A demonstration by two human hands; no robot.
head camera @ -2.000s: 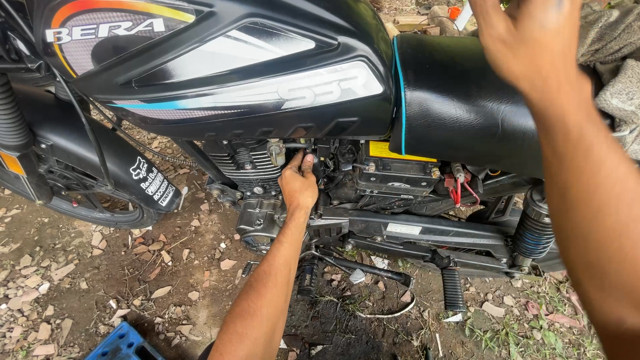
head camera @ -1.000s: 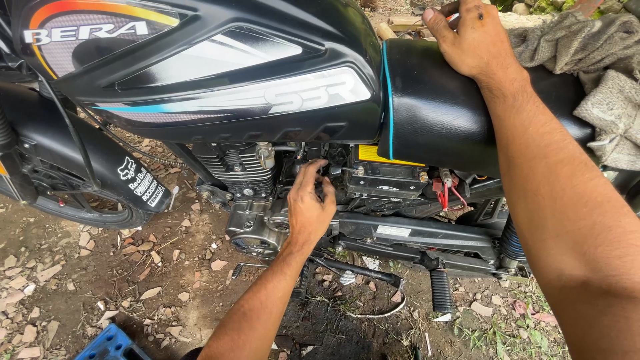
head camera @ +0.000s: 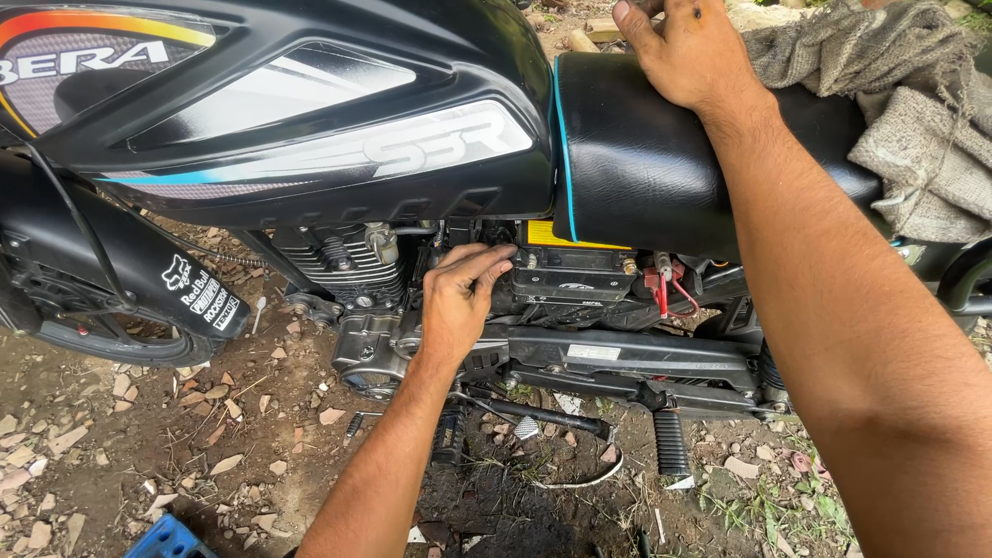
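Note:
My left hand [head camera: 463,298] reaches in below the fuel tank [head camera: 333,194] of a black motorcycle. Its fingertips are drawn together at the left edge of the battery [head camera: 573,275]; whether they pinch anything is hidden. To its left is the finned engine cylinder [head camera: 341,263]. My right hand [head camera: 686,46] is over the front part of the black seat [head camera: 635,147], fingers partly cut off by the top edge, so what it holds cannot be seen. Red wires [head camera: 673,291] hang at a connector to the battery's right. A yellow strip [head camera: 581,234] lies above the battery.
A grey cloth [head camera: 930,155] drapes over the rear of the seat. The front wheel and fender [head camera: 108,248] are at the left. Below the engine are a foot peg [head camera: 670,442] and a kick-stand bar [head camera: 550,415]. A blue plastic object [head camera: 169,540] sits on the stony ground.
My left hand has moved from beside the engine cylinder over to the battery's left edge. My right hand has come down from above the seat to its front upper part.

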